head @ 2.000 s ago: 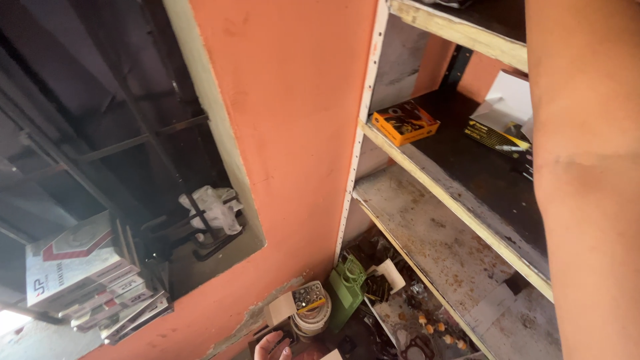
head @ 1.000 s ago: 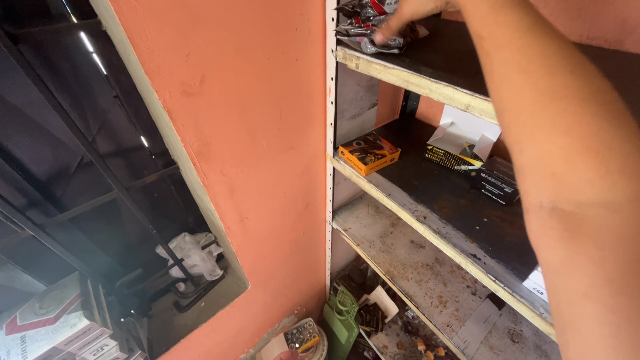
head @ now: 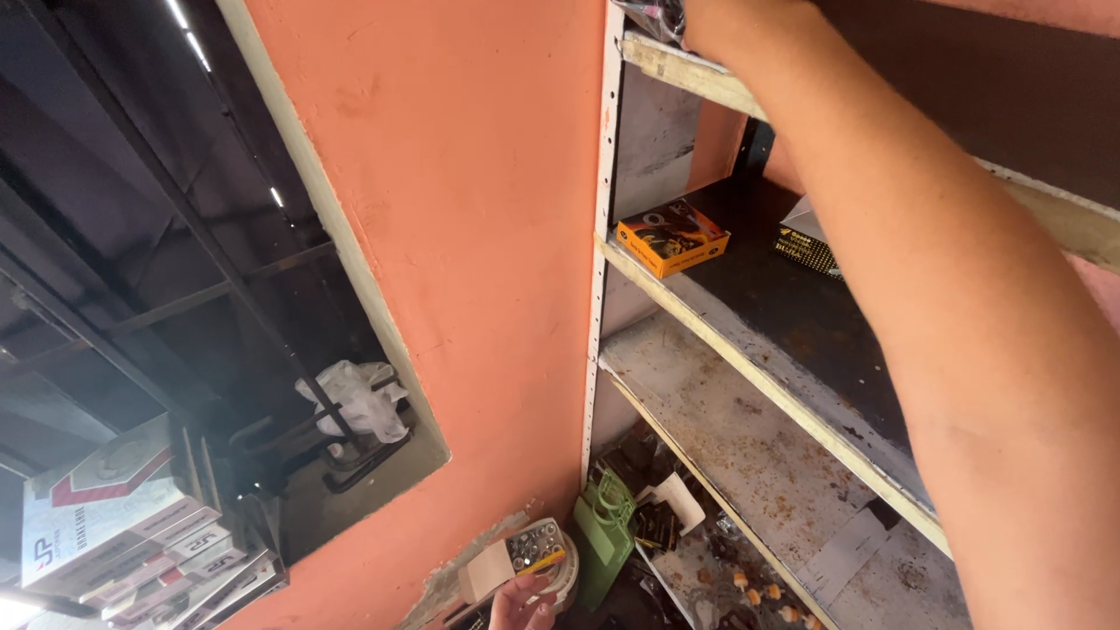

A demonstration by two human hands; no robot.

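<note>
My right arm reaches up across the shelving, and my right hand [head: 722, 24] is at the top edge of the view, beside clear plastic packets [head: 654, 17] on the top visible shelf. Its fingers are out of sight. Low in the view, the fingers of my left hand [head: 522, 604] show just below an open-flapped small box [head: 487, 570] and a tray of small metal parts [head: 535, 547] with a yellow strip. Whether they grip anything is unclear. A round pale container [head: 567, 573] is beside the tray.
An orange-and-black box [head: 672, 241] and a black patterned box [head: 809, 249] lie on the middle shelf. A green plastic basket [head: 604, 542] stands low by the shelf post. Brake shoe boxes [head: 105, 525] and a white plastic bag [head: 363, 402] are in the wall opening.
The view has shifted. My right hand, seen over red and silver packets a second ago, is now mostly cut off at the top edge. My left hand is in view again.
</note>
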